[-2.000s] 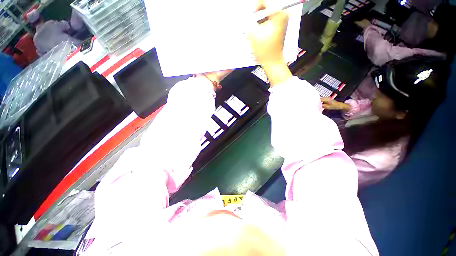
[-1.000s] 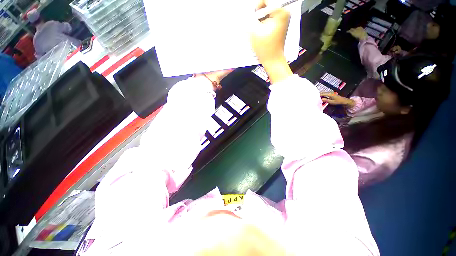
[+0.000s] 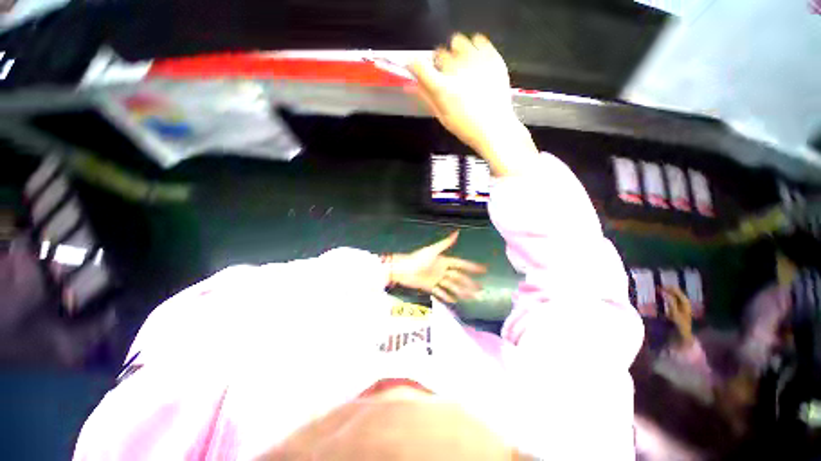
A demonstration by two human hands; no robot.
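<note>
My right hand [image 3: 468,85] is raised at the red edge of the shelf [image 3: 297,67], fingers curled. A slim white marker pen [image 3: 391,67], blurred, sticks out to the left from its fingertips. My left hand [image 3: 438,270] is low over the green bench mat [image 3: 351,212], fingers spread, with nothing in it. A phone tray with lit white phone screens [image 3: 446,176] lies below the shelf, partly hidden behind my right forearm.
The colour chart [image 3: 207,117] hangs from the shelf edge at left. Black trays [image 3: 558,36] stand on the shelf, beside a pale surface [image 3: 738,72] at upper right. More lit phones [image 3: 662,185] lie at right, near a coworker's hand [image 3: 678,311]. Blurred phones [image 3: 63,221] lie at far left.
The view has swung round to face the shelf. The white sheet is no longer in front of me. My left hand is now low and open; my right hand is at the shelf edge.
</note>
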